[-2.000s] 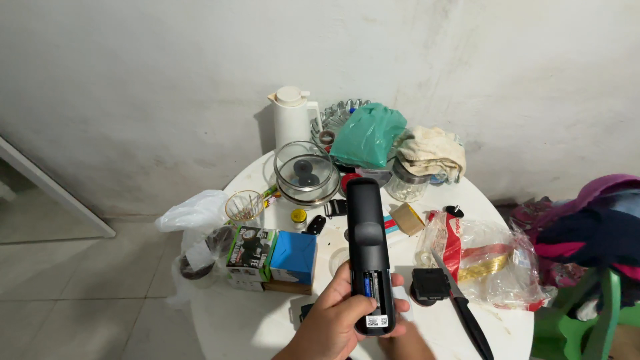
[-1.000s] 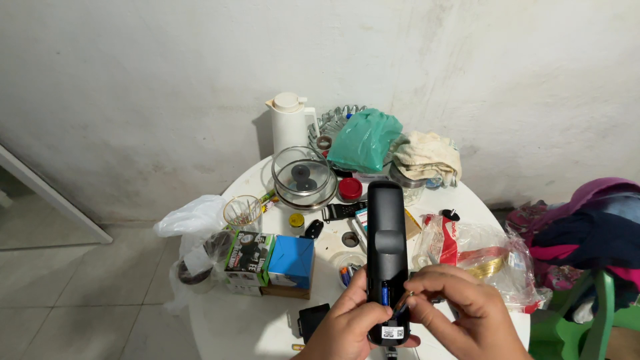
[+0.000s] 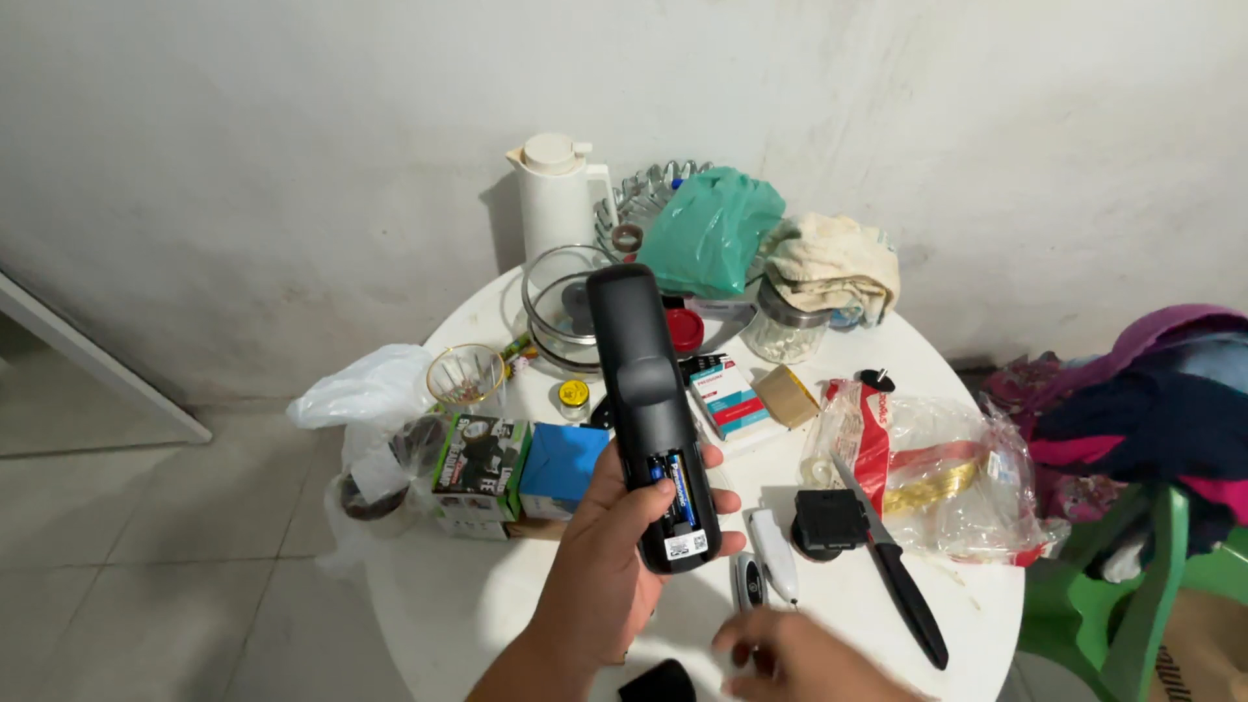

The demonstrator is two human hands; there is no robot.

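My left hand [image 3: 624, 526] grips a black remote control [image 3: 639, 390], its back toward me and its battery compartment uncovered. Two blue batteries [image 3: 682, 492] lie in the compartment, with my left thumb over one of them. Lower down and to the right, my right hand [image 3: 785, 648] is blurred over the front of the table; whether it holds anything cannot be made out. A black object [image 3: 659, 682] lies at the bottom edge beside it. Just above the right hand are a grey oval device [image 3: 749, 582] and a white slim device [image 3: 773, 556].
A black-handled knife [image 3: 907, 600] lies at the right beside a square black object [image 3: 830, 522] and a clear plastic bag [image 3: 946, 478]. Boxes [image 3: 485, 468], a glass [image 3: 466, 375], a glass lid [image 3: 565, 307], a jar [image 3: 785, 327] and a white jug [image 3: 558, 200] stand around the round white table [image 3: 458, 624].
My right hand has left the battery compartment, where it was a second ago, and moved down toward the table's front. The left hand still holds the remote, now raised a little and tilted.
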